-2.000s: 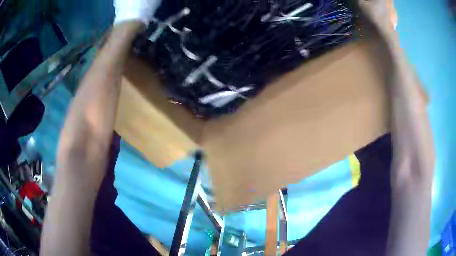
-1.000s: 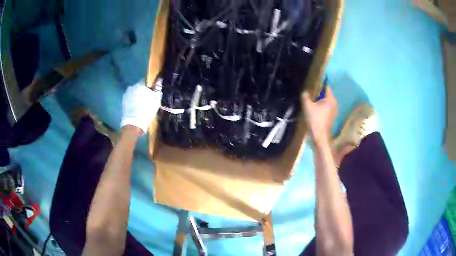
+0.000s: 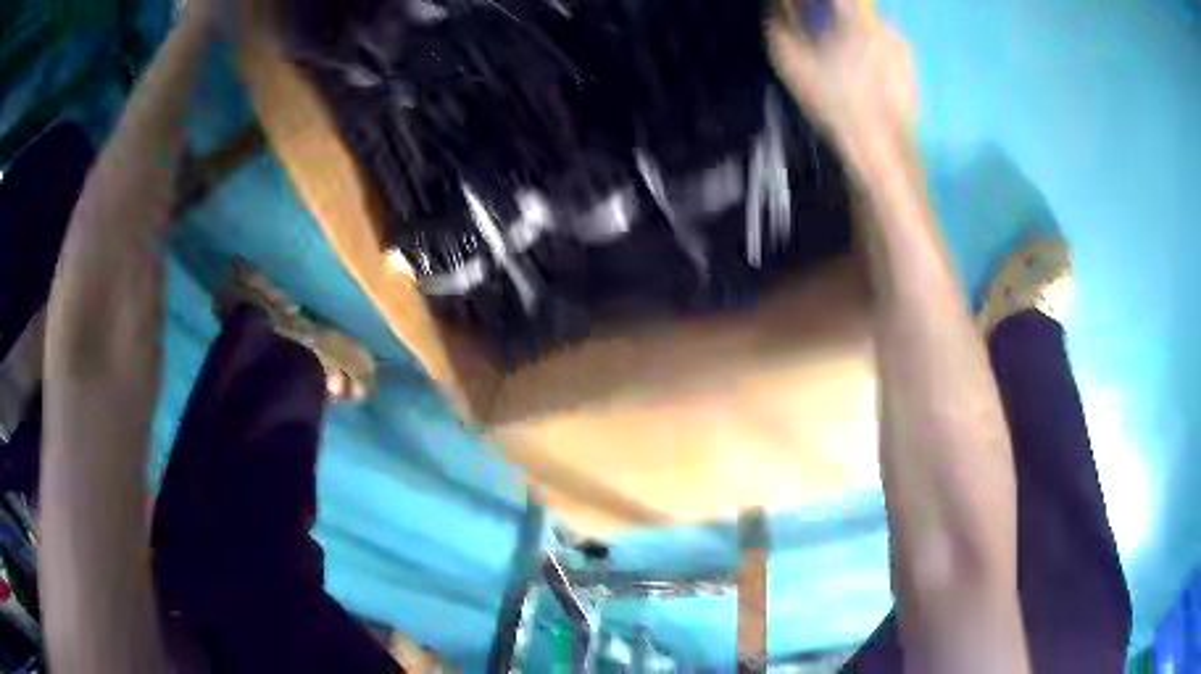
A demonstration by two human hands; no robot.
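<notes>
An open cardboard carton (image 3: 659,435), blurred by motion, fills the upper middle, tilted with its near side towards me. It is full of black cable bundles (image 3: 593,119) with white tie strips (image 3: 771,184) around them. My bare right hand (image 3: 850,73) is at the top, over the carton's right side. A small dark blue tool (image 3: 817,16) shows at its fingers, cut off by the top edge. My left forearm reaches up the left side. My left hand is beyond the top edge, so its hold cannot be seen.
A metal-legged stool (image 3: 659,579) shows below the carton's near side. My legs and feet are on both sides, on the blue-green floor (image 3: 422,527). Dark shapes stand at the left edge. A blue crate (image 3: 1181,632) is at the lower right corner.
The carton has turned and its near left corner has swung in view. My right hand has moved up in the picture. My gloved left hand has left the view at the top left.
</notes>
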